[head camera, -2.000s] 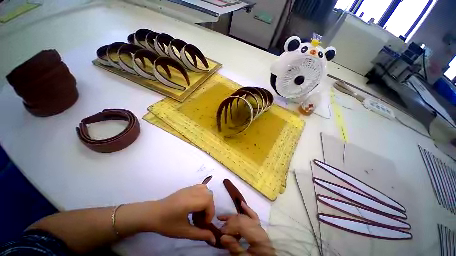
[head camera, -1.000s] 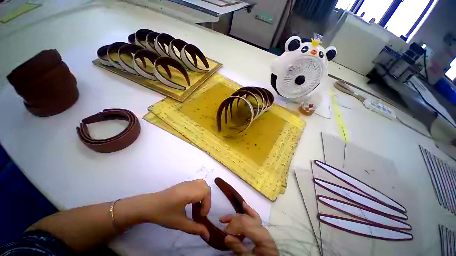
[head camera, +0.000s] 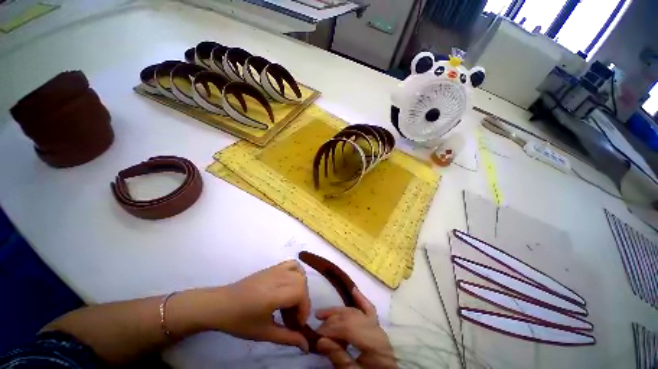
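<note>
A brown C-shaped headband (head camera: 330, 274) is held low in the middle of the view, one tapered end pointing up and left. My left hand (head camera: 270, 306) grips its left side, thumb and fingers closed around the band. My right hand (head camera: 355, 333) holds its lower right part, with fingertips on the band near my left thumb. The hands hide part of the band, and the lower edge of the picture is close below my right hand.
Nested finished headbands (head camera: 160, 189) and a dark brown stack (head camera: 63, 119) stand left. Headband bases (head camera: 353, 155) stand on yellow boards (head camera: 393, 245). Pale pointed ovals (head camera: 523, 328) lie right on card sheets (head camera: 523, 230). A panda fan (head camera: 433, 108) stands behind.
The band has turned between my hands; its free end has swung up and left. My left hand's grip on the band has shifted slightly. Both hands still hold it.
</note>
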